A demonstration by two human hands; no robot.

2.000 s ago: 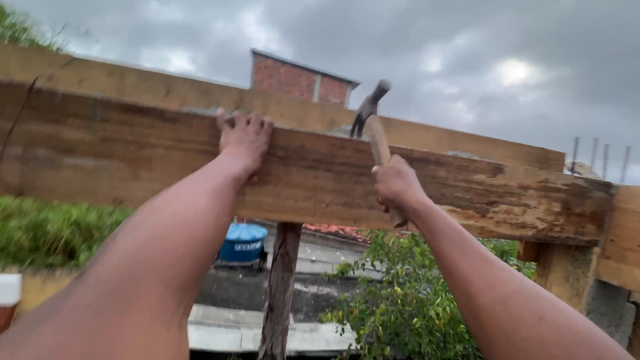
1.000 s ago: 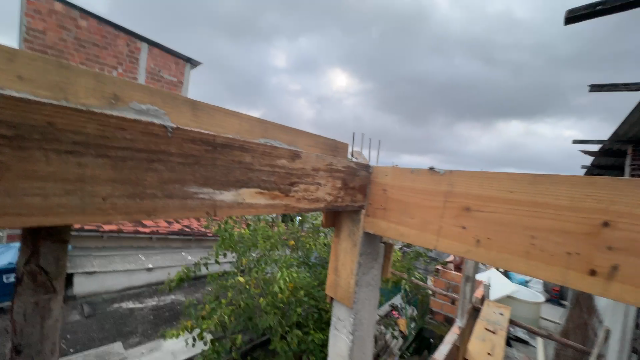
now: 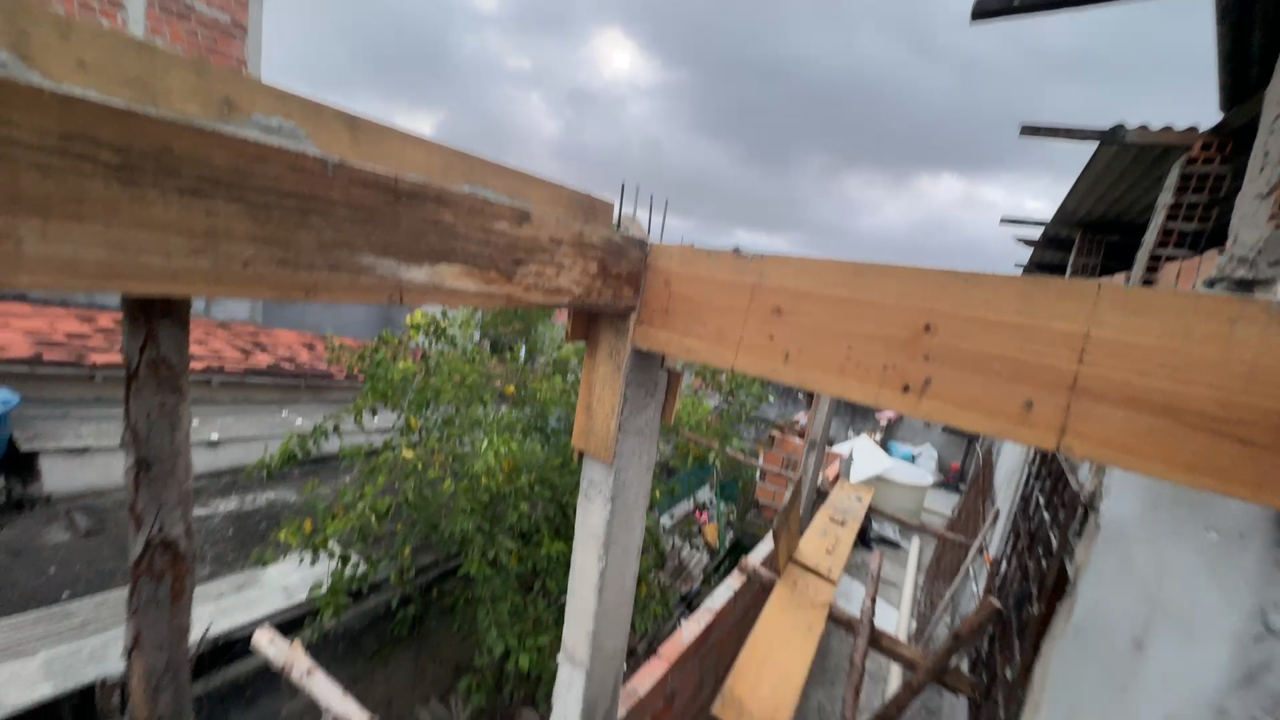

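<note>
Neither of my hands shows in the head view now, and the claw hammer is out of sight too. A weathered formwork board (image 3: 300,215) runs in from the left, with a paler board (image 3: 330,120) behind its upper edge. Its right end meets a lighter wooden board (image 3: 950,350) at a corner. Under that corner stands a concrete post (image 3: 610,560), with a short wood piece (image 3: 603,390) against its upper part. Thin steel bars (image 3: 650,215) stick up behind the corner.
A rough wooden prop (image 3: 160,500) stands under the left board. Below lie a leafy tree (image 3: 480,480), a brick wall (image 3: 700,640), narrow planks (image 3: 790,620) and crossed poles (image 3: 930,660). At right are a plastered wall (image 3: 1160,600) and a corrugated roof (image 3: 1125,190).
The view has swung right. Two seconds ago my left hand lay on the weathered board and my right hand held a claw hammer; both hands and hammer have left the view.
</note>
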